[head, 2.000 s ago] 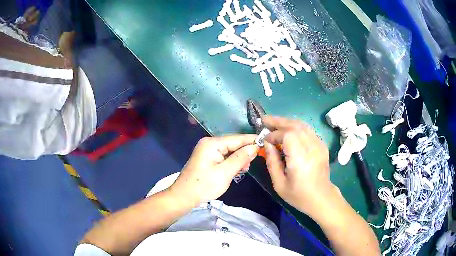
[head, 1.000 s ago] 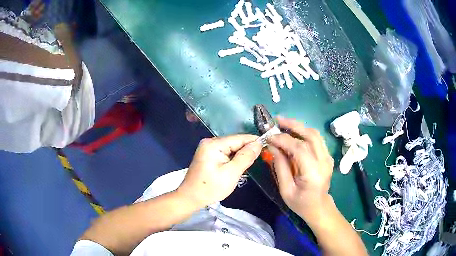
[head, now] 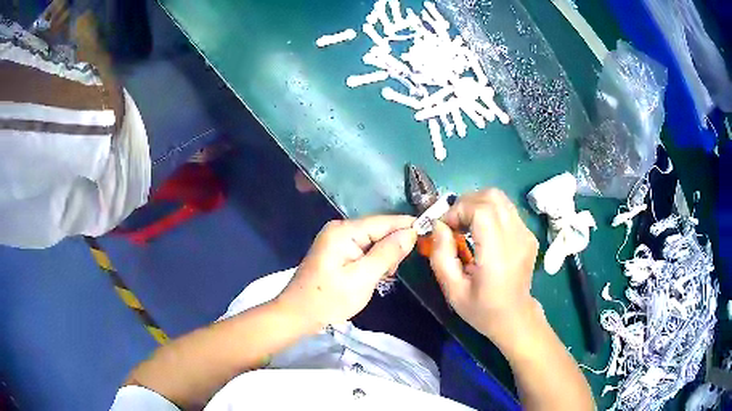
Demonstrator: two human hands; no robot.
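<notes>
A slim white plastic housing (head: 432, 215) is held over the bench edge. My left hand (head: 351, 269) pinches its near end between thumb and fingertips. My right hand (head: 488, 261) is at its other side, fingers bent close to it; whether they hold a small part is too small to tell. Pliers (head: 419, 186) with grey jaws and orange handles lie on the green bench behind and partly under my right hand. A heap of white housings (head: 437, 68) lies further up the bench.
Small metal parts (head: 539, 108) lie on a clear bag, beside another clear bag (head: 630, 104). A hammer with a wrapped white head (head: 562, 213) and a tangled pile of white cords (head: 666, 313) are at the right. A seated person's striped top (head: 60, 152) and a red stool (head: 180, 201) are at left.
My right fingers have shifted and more of the white housing and the orange plier handles now shows. My left hand keeps its pinch in nearly the same place.
</notes>
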